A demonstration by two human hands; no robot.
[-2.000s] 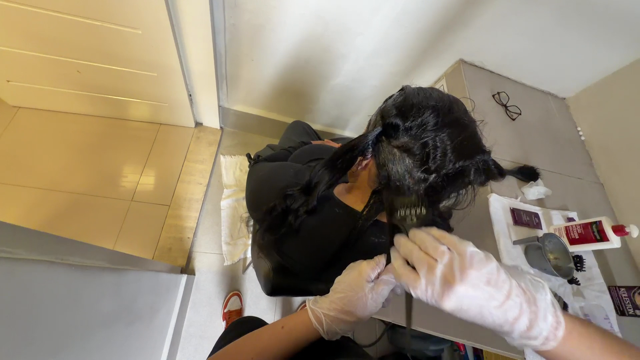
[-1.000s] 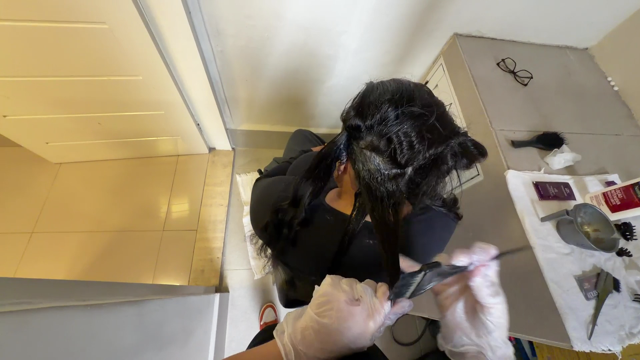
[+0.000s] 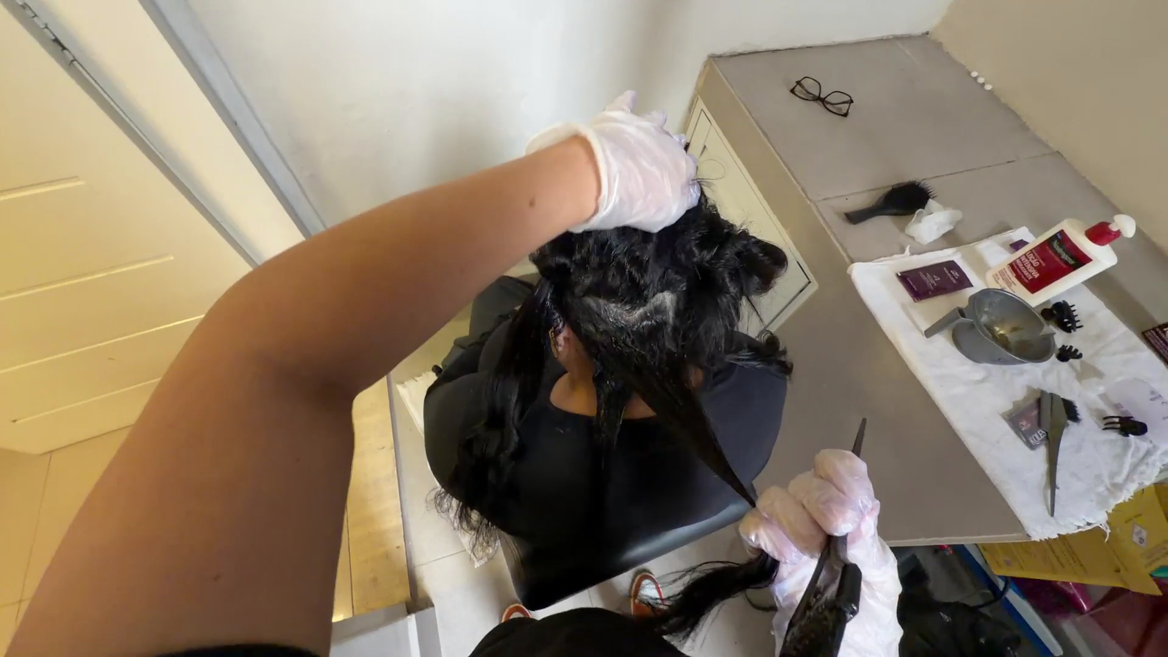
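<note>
A seated person's dark, wet-looking hair (image 3: 630, 310) fills the middle, with sections twisted up at the crown. My gloved left hand (image 3: 630, 164) reaches over and rests against the hair at the far top of the head; its fingertips are partly hidden. Lower right, my gloved right hand (image 3: 821, 520) grips the lower part of a long hair section (image 3: 675, 401) drawn down and away from the head; its loose end hangs beyond my fist. The same hand also holds a black tail comb (image 3: 812, 611), its thin point showing above the fingers.
At right, a white towel (image 3: 922, 351) bears a grey tint bowl (image 3: 1004, 327), a Neutrogena pump bottle (image 3: 1049, 260), a tint brush (image 3: 1054, 447) and claw clips (image 3: 1061, 316). Behind lie a hairbrush (image 3: 890, 201) and eyeglasses (image 3: 821, 96). A door (image 3: 100, 274) stands left.
My left hand has moved from the hair strand up to the top of the head. My right hand now grips the strand along with the comb.
</note>
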